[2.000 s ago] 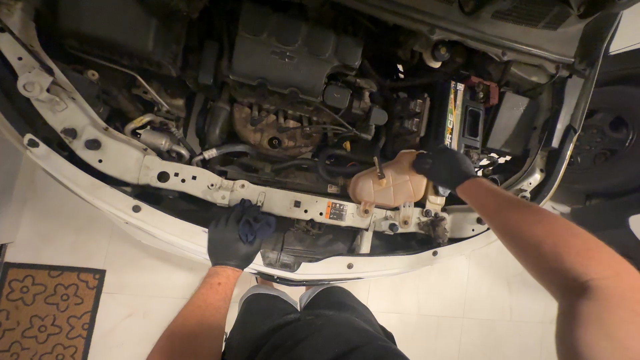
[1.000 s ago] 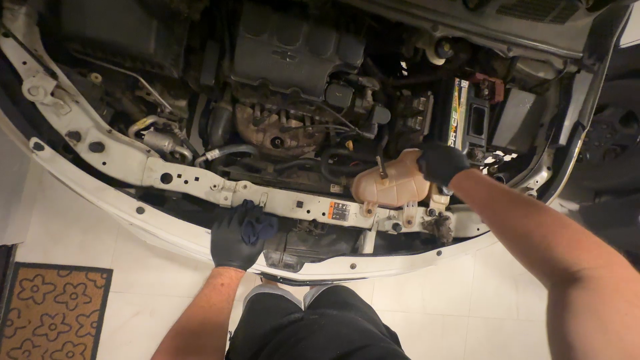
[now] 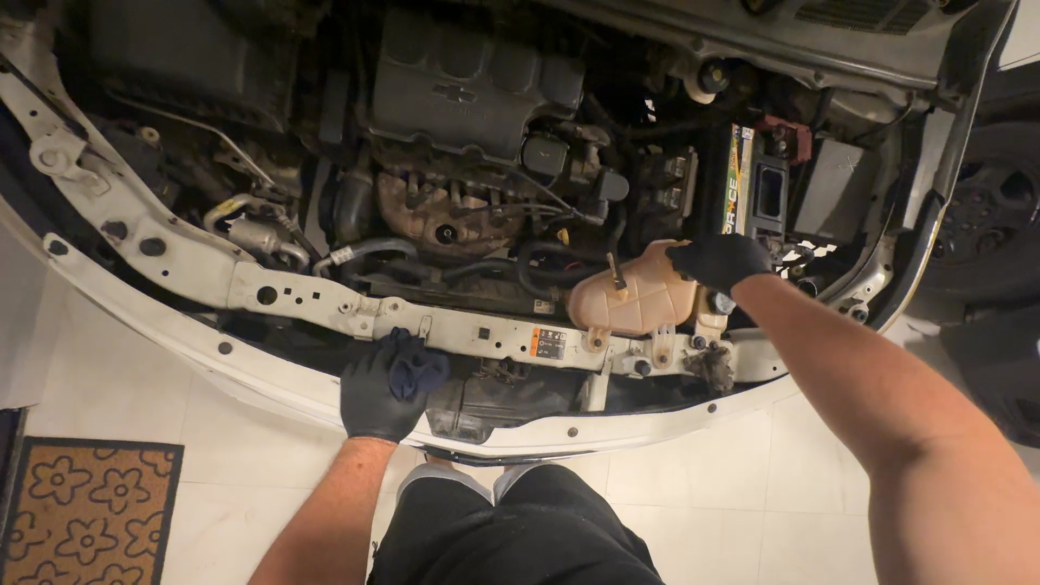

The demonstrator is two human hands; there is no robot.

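My left hand (image 3: 382, 394), in a black glove, is closed around a dark blue cloth (image 3: 416, 367) and rests by the white front crossmember (image 3: 455, 325) of an open car. In a black glove too, my right hand (image 3: 719, 262) is at the right upper end of the tan plastic coolant reservoir (image 3: 634, 296). Its fingers touch the neck area there and hide it; whether they grip a cap cannot be seen. A short hose stub (image 3: 617, 272) stands up from the reservoir. Just behind my right hand is the car battery (image 3: 764, 183).
A black engine cover (image 3: 475, 89) lies behind a rusty exhaust manifold heat shield (image 3: 443, 215). The fuse box cover (image 3: 834, 187) is right of the battery. Along the near side curves the white bumper (image 3: 528, 443). A flowered doormat (image 3: 89, 512) lies on the tiled floor.
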